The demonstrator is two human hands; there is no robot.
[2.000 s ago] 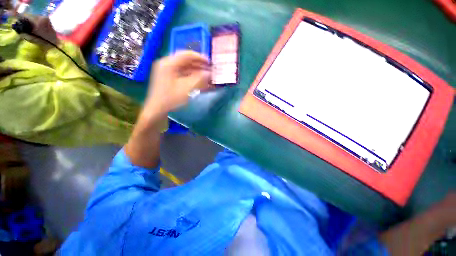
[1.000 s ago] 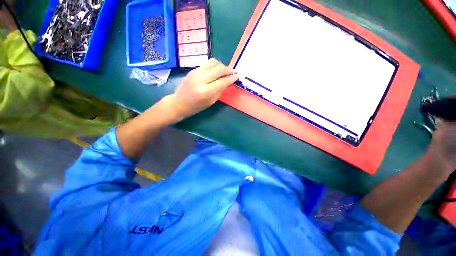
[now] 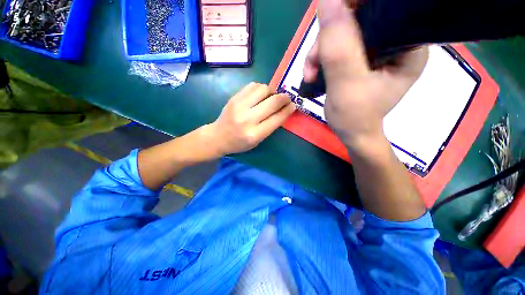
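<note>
A white display panel (image 3: 443, 109) with a thin black frame lies on an orange-red foam pad (image 3: 480, 109). My right hand (image 3: 368, 80) is shut on a black electric screwdriver (image 3: 437, 23), held over the panel, with its dark tip down by the panel's near left corner. My left hand (image 3: 253, 115) is at that same corner, fingertips together by small metal parts on the frame edge. Whether the left fingers hold a screw or bracket is hidden. My right hand and the screwdriver cover the panel's upper left part.
A blue screw tray (image 3: 193, 34) and a phone-like object (image 3: 249, 40) lie at the upper left, with a crumpled clear bag (image 3: 158, 74) below. A blue parts bin (image 3: 72, 34) is further left. Wire leads (image 3: 501, 144) and a black cord (image 3: 472, 188) lie right.
My right hand has come in from the right edge with the screwdriver, over the panel. My left hand has moved slightly right and down along the panel's corner.
</note>
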